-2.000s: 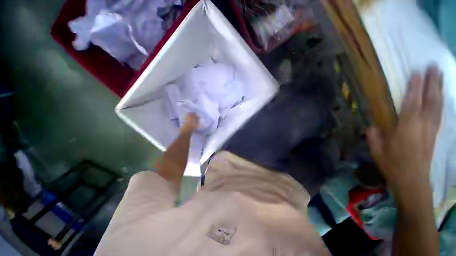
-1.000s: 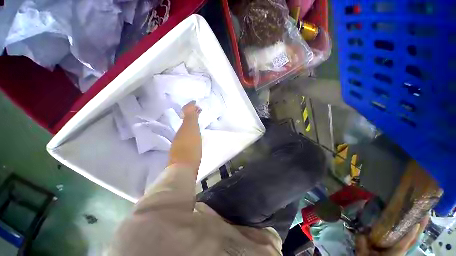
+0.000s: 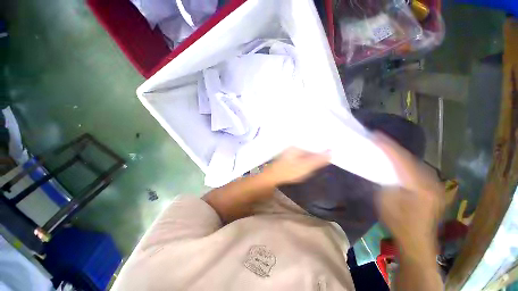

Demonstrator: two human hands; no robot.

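A white sheet or stack [image 3: 363, 152] is stretched between my hands above the lap, overexposed and blurred at its edges. My left hand [image 3: 301, 165] is at its near left edge, fingers closed on it. My right hand [image 3: 406, 182] is at its right end, blurred, and grips it. The white bin [image 3: 176, 128] stands in front of my knees with loose white pieces [image 3: 227, 111] inside. The far end of the sheet merges with the bright bin wall, so its outline there is hidden.
A dark red crate [image 3: 125, 40] with whitish material stands beyond the bin. A red tray [image 3: 392, 45] holds plastic-wrapped items. The wooden table edge [image 3: 500, 142] runs down the right. A dark metal frame [image 3: 71, 176] and blue box [image 3: 85, 253] are at the left.
My left hand has come out of the bin towards my body and now holds a white piece. My right hand has left the table edge and joined it. The view has shifted.
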